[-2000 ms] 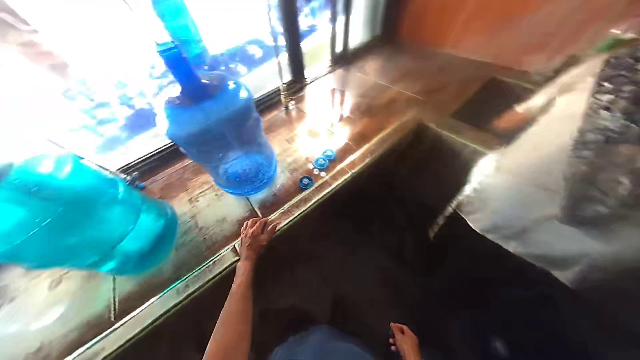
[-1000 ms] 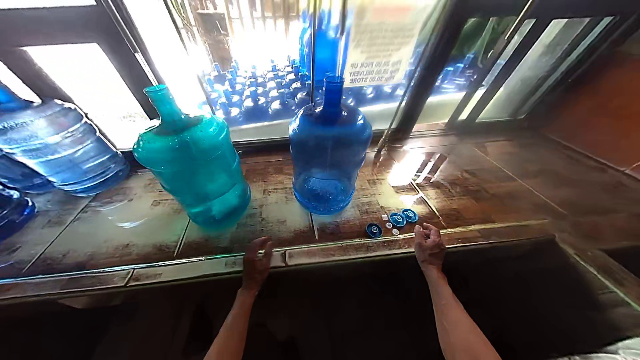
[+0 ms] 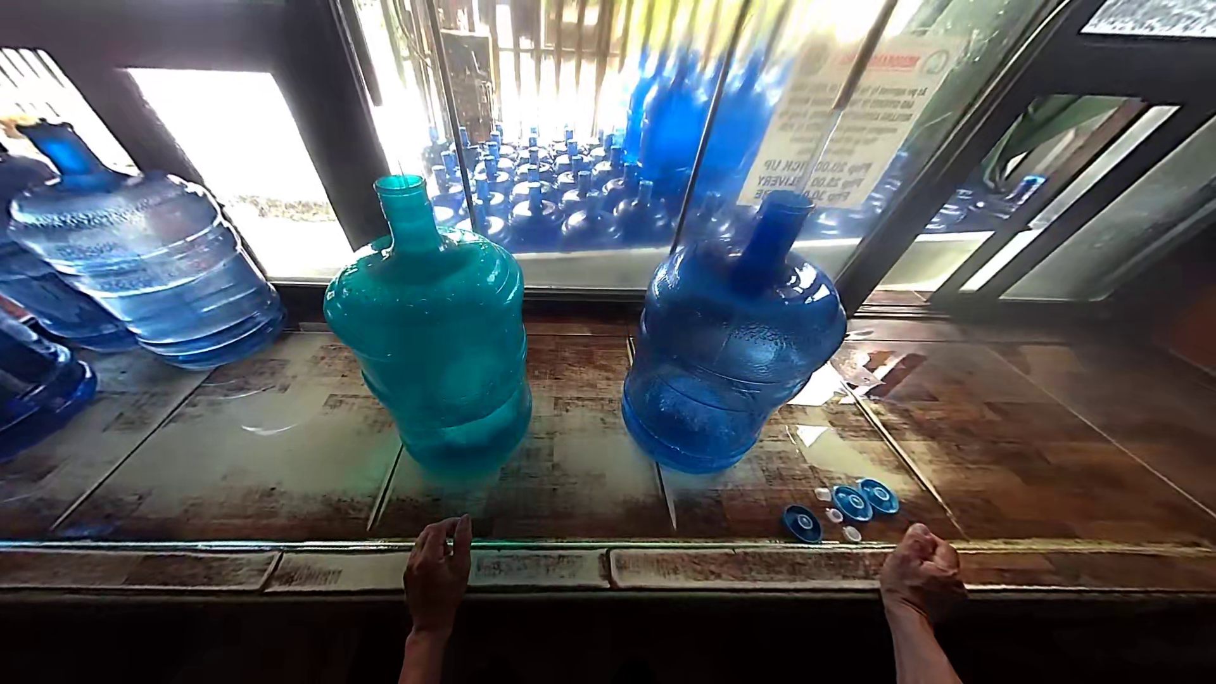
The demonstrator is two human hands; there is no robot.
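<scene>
My left hand (image 3: 439, 575) is at the tiled counter's front edge, below a teal plastic water jug (image 3: 437, 332), with nothing visible in it. My right hand (image 3: 921, 573) rests curled on the same edge; whether it holds anything is hidden. Just left of it lie several blue round bottle caps (image 3: 852, 503) and small white plugs (image 3: 835, 516). An uncapped blue plastic water jug (image 3: 736, 356) stands upright behind them, apart from the teal one, whose neck is also uncapped. Neither hand touches a jug.
More blue water jugs (image 3: 152, 261) stand at the left end of the tiled counter (image 3: 228, 437). A framed glass window (image 3: 589, 247) runs behind, bearing a printed paper sheet (image 3: 855, 123). Many blue jugs (image 3: 589, 199) are beyond the glass. The counter edge (image 3: 532, 570) lies nearest me.
The view has swung round from two seconds ago. My right hand, earlier low and away from the counter, is now at its edge beside the caps. The pale sheet-like thing at right is out of view.
</scene>
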